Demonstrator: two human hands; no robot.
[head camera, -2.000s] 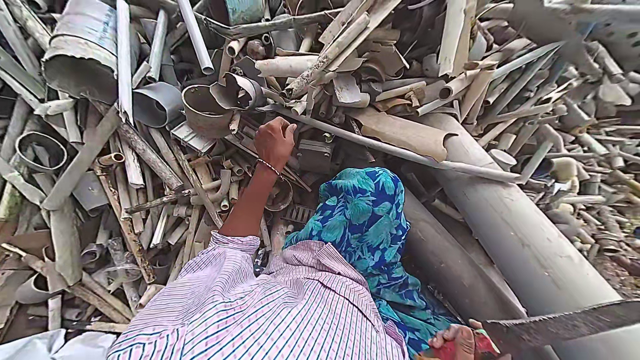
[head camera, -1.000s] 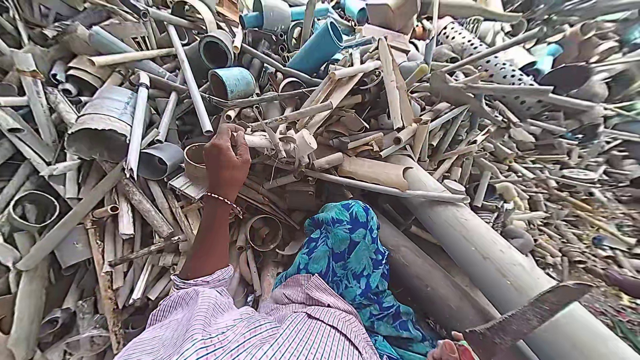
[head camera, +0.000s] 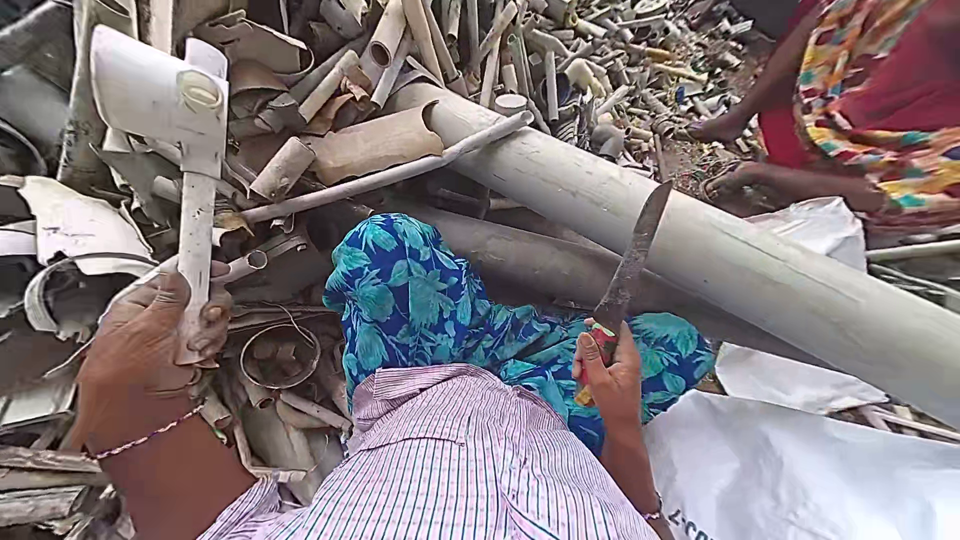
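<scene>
At the left, my left hand grips the lower end of a thin white plastic pipe. A white pipe fitting with a wide, cut-open collar tops that pipe, which stands almost upright in the view. My right hand is closed around the red and yellow handle of a large knife. Its dark, stained blade points up and slightly right, in front of the big grey pipes. The blade and the white pipe are well apart, on either side of my knee in blue floral cloth.
Long, large plastic pipes run diagonally beyond my knees. Broken pipe pieces heap up ahead and to the left. Another person's bare feet and bright clothing are at the upper right. A white sack bearing writing lies at the lower right.
My left hand, reaching into the heap a second ago, now holds up the white pipe with its fitting. The knife has turned to point more upward. The view has shifted to the right.
</scene>
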